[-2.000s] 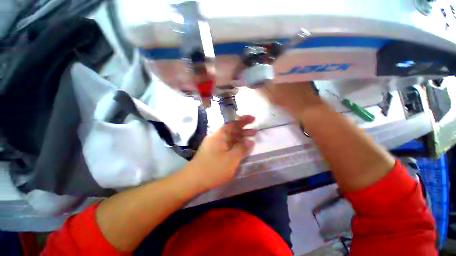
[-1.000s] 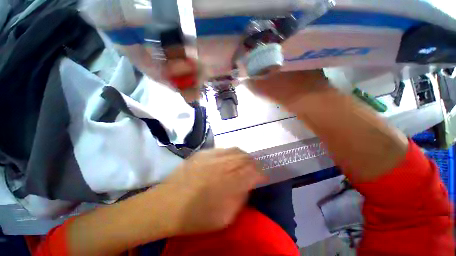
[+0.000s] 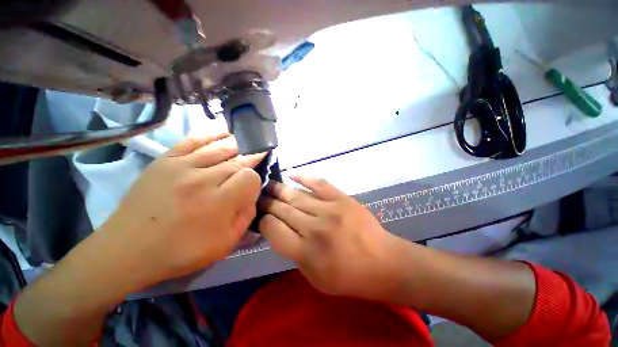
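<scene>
My left hand and my right hand meet just below the grey cylindrical attachment. Both hold a dark band with a pale edge between their fingertips. The light grey cloth with dark grey parts lies behind and left of my left hand. The sewing machine head spans the top left above my hands. The needle and presser foot cannot be made out clearly.
Black-handled scissors lie right of the machine. A screwdriver with a green handle lies beyond them. A ruler strip runs along the table's front edge. A curved metal bar crosses at left.
The view has moved closer under the machine head. My right hand has come from behind the head to my left hand, and both now hold the dark band. The scissors have come into view.
</scene>
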